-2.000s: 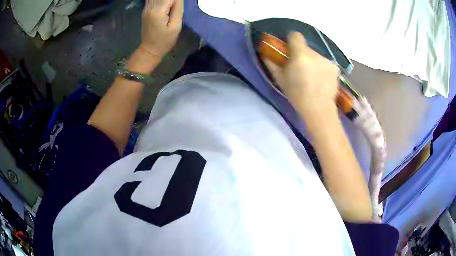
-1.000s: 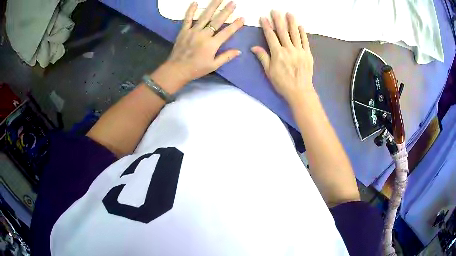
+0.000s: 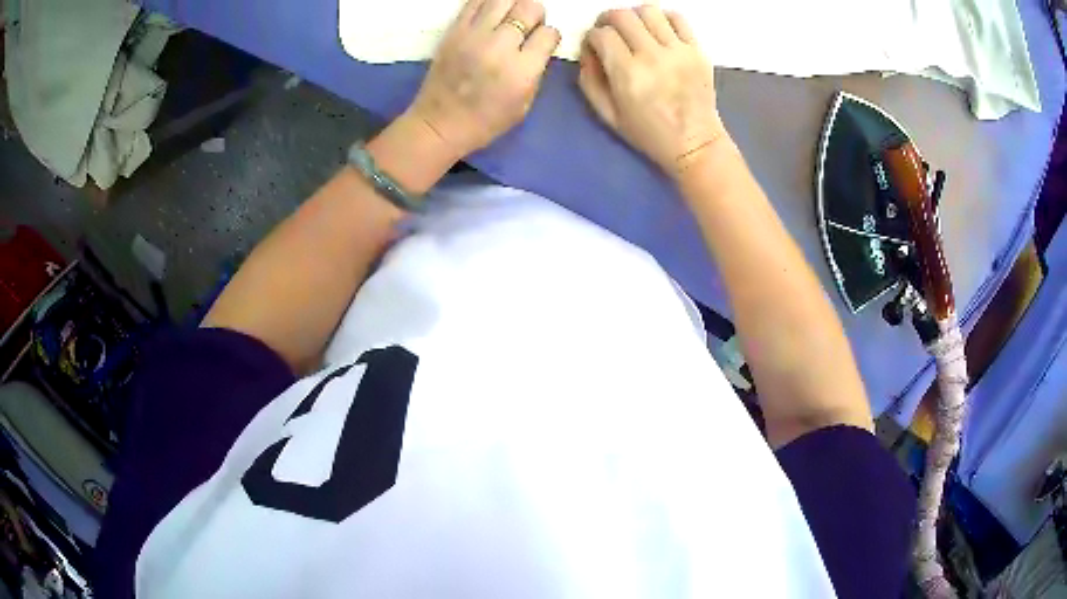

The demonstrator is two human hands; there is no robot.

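Observation:
The cream garment [image 3: 807,35] lies along the top of the view, its near edge toward me and its far part cut off by the frame. My left hand [image 3: 491,73] has curled fingers on the near edge, a ring on one finger. My right hand [image 3: 649,80] is close beside it, fingers curled over the same edge. The fingertips are partly hidden, but both hands pinch the cloth edge. The steam iron [image 3: 872,205] stands on the table to the right, untouched, its orange-brown handle facing up.
The blue-violet pressing table [image 3: 562,152] has a brownish area under the iron. The wrapped steam hose [image 3: 945,433] runs down from the iron at right. Pale cloth [image 3: 76,88] hangs at upper left above a grey floor with scraps. My white apron fills the lower middle.
The right hand has let go of the iron, which now stands at right. Both hands, flat with spread fingers one second ago, have curled onto the garment's edge.

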